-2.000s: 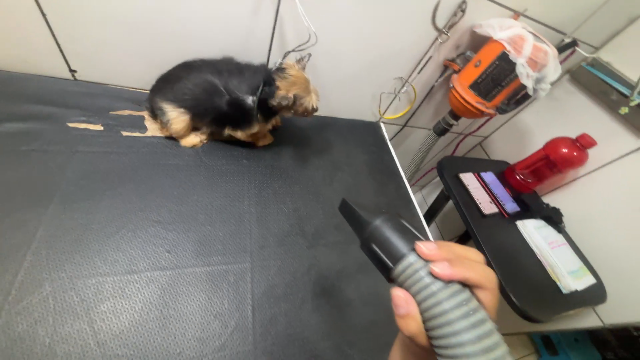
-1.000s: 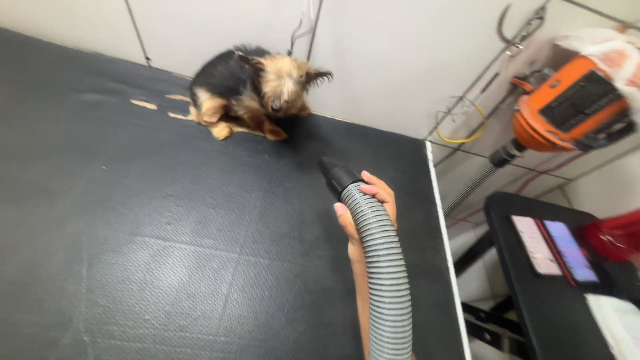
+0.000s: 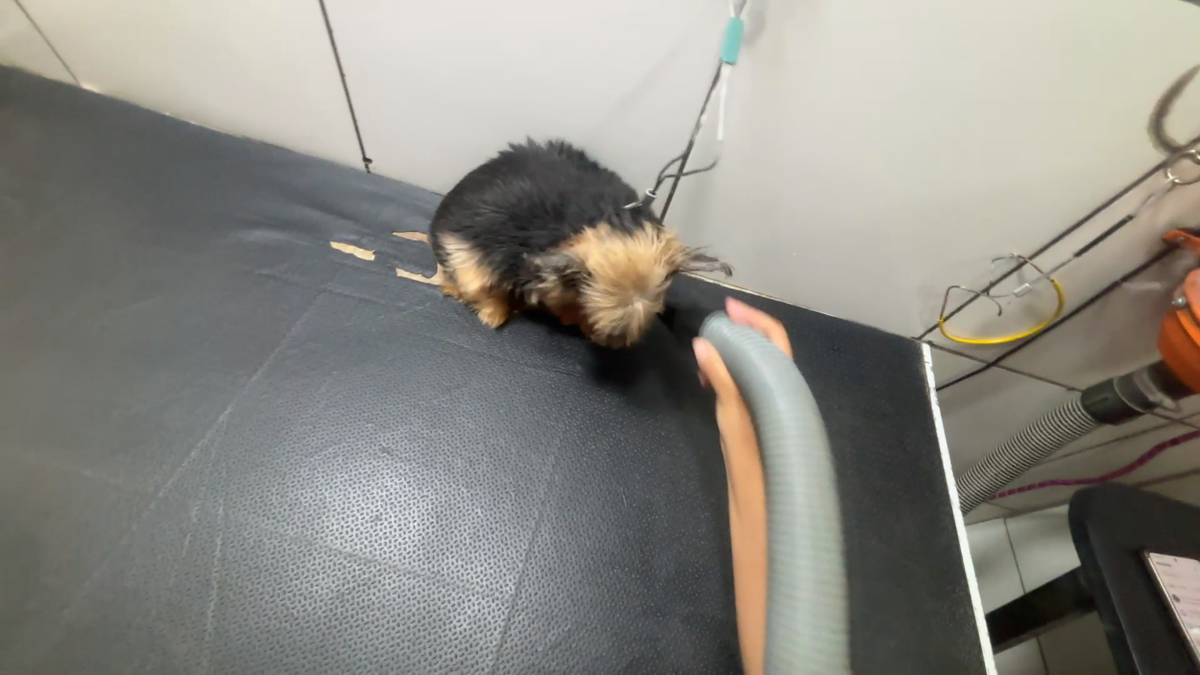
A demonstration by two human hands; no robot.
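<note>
My left hand (image 3: 727, 366) is shut around the front end of a grey corrugated dryer hose (image 3: 797, 469), with fingers on its right side and thumb on its left. The nozzle cannot be made out. Just left of the hose end, a small black-and-tan dog (image 3: 544, 206) crouches on the black textured table mat (image 3: 375, 497), against the wall. Its head (image 3: 623, 281) is lowered and its face is hidden. A thin tether with a teal slide (image 3: 732, 40) comes down the wall to its neck. My right hand is not in view.
Torn patches (image 3: 352, 250) mark the mat behind the dog. The table's pale edge (image 3: 956, 506) runs down the right. Beyond it are a yellow wire loop (image 3: 1008, 336), a second ribbed hose (image 3: 1031, 445) on an orange device (image 3: 1183, 328), and a black stand (image 3: 1125, 525) holding a phone (image 3: 1177, 591).
The dog has lowered its head, which faced right and then forward in the earlier frames. My left hand has carried the hose end nearer the dog. The view has shifted.
</note>
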